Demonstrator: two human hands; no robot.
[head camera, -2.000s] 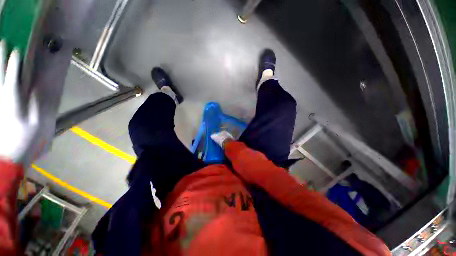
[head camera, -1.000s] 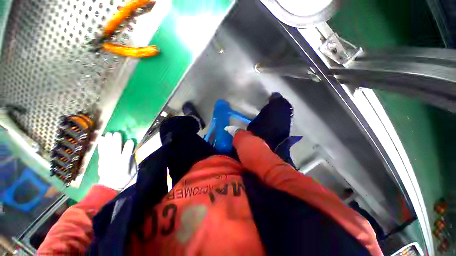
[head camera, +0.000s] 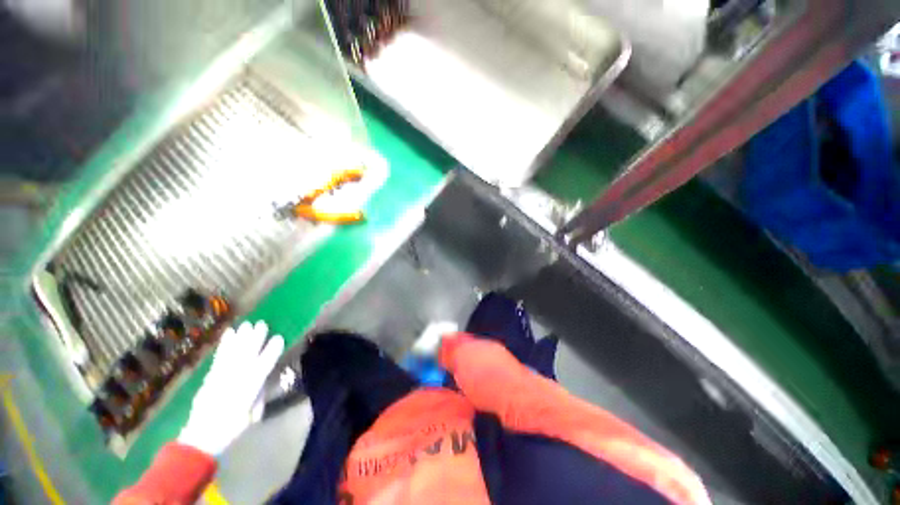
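Observation:
The perforated metal tray (head camera: 168, 187) lies on the green bench at the left. Orange-handled pliers (head camera: 331, 202) lie on its right part, handles spread, touched by no hand. A row of several black and copper-orange coil components (head camera: 163, 360) stands along the tray's near left edge. My left hand (head camera: 232, 390), in a white glove, rests flat at the green bench's edge beside the row, fingers extended, holding nothing. My right hand (head camera: 434, 338), white-gloved, small and blurred, is low between my legs at the blue stool (head camera: 424, 370); whether it grips the stool is unclear.
A clear shield (head camera: 306, 74) stands over the tray's far side. A plain stainless tray (head camera: 493, 79) with dark parts at its far left is beyond. A metal post (head camera: 711, 113) rises at the right, with a blue bin (head camera: 829, 187) beyond it. Another green surface (head camera: 681, 266) runs along the right.
The view has shifted, bringing the stainless tray and blue bin into view. My left hand stays at the bench edge by the components. My right hand remains by the stool, now mostly hidden from view.

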